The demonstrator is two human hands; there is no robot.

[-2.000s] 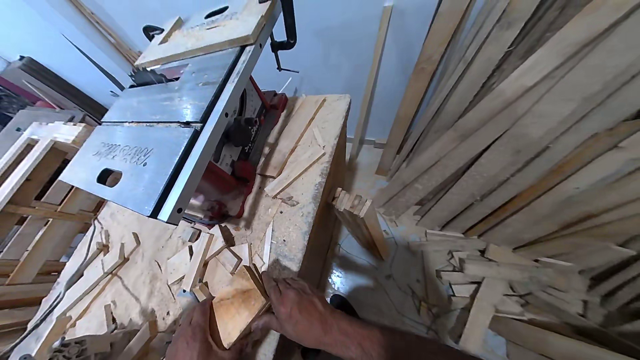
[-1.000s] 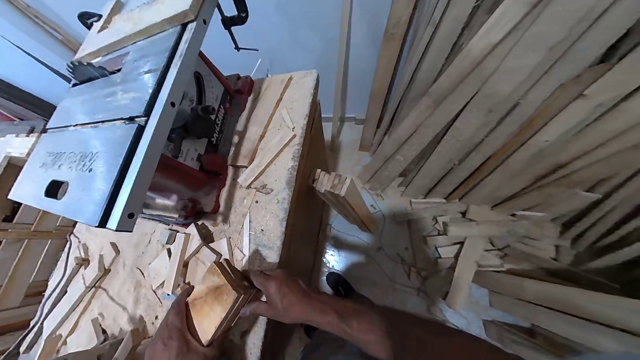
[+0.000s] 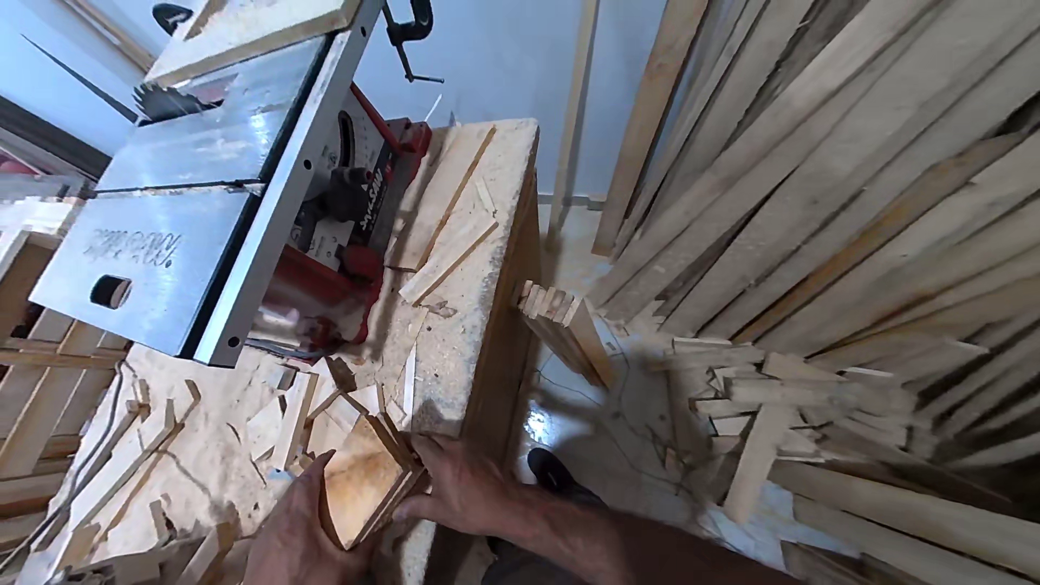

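Between my two hands, at the bottom centre, is a small stack of thin wooden pieces (image 3: 364, 481), its top piece angular with a brown stain. My left hand (image 3: 296, 528) grips its left and lower side, thumb along the edge. Gripping the right side is my right hand (image 3: 459, 487), its lower fingers partly hidden by the stack. Wood offcuts (image 3: 294, 418) lie on the dusty workbench (image 3: 455, 357) just beyond the stack. Farther back on the bench stands a red table saw (image 3: 325, 284) with a metal top (image 3: 146, 260) and a toothed blade (image 3: 166, 101).
A bundle of wooden strips (image 3: 569, 333) stands upright on the floor beside the bench. Long boards (image 3: 780, 179) lean against the wall at right, with a heap of offcuts (image 3: 772, 398) below them. A C-clamp (image 3: 410, 32) hangs at the saw's back edge.
Both hands stay on the wooden stack throughout. The view has shifted, with the saw farther left in the frame than two seconds ago.
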